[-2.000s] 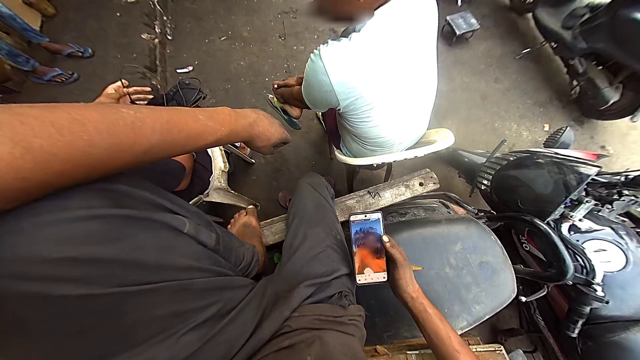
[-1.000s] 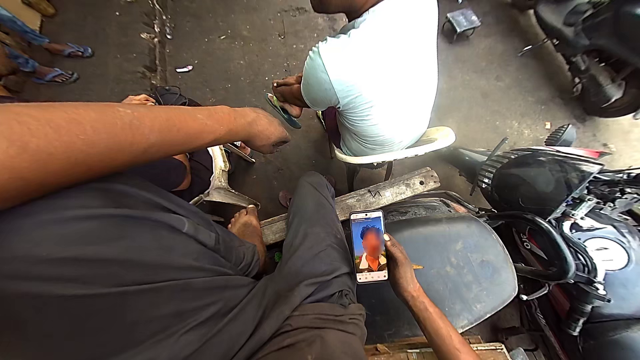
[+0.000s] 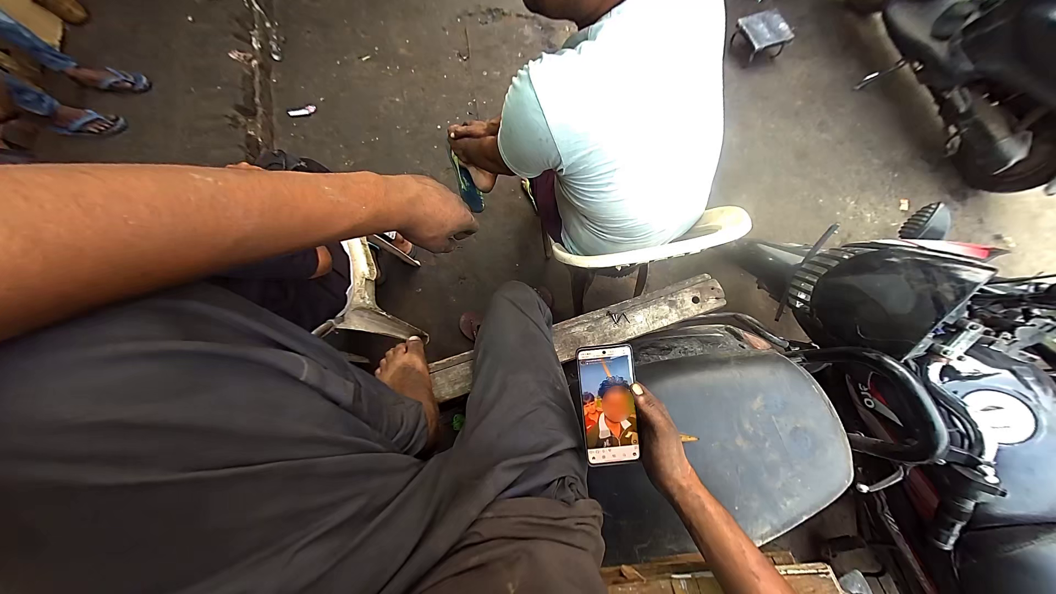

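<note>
My right hand (image 3: 660,441) holds a smartphone (image 3: 609,404) upright from its right edge, with the thumb at the side of the lit screen, which shows a picture of people. The phone is over the left edge of a black motorcycle seat (image 3: 742,437). My left arm reaches in from the left edge, and my left hand (image 3: 436,216) hangs with curled fingers above the floor, back of the hand up. Its fingertips are mostly hidden, so whether it holds anything cannot be told. My legs in dark trousers (image 3: 528,396) fill the lower left.
A person in a light shirt (image 3: 627,132) sits on a white-rimmed chair (image 3: 693,243) ahead. A wooden plank (image 3: 643,313) runs beyond my knee. Motorcycles (image 3: 891,289) stand at right, a small stool (image 3: 766,31) at the top. Another person's sandalled feet (image 3: 95,122) are at upper left.
The picture on the phone screen has changed. Another person's hand, seen beyond my left forearm two seconds ago, has dropped mostly behind it. My own hands have stayed in place.
</note>
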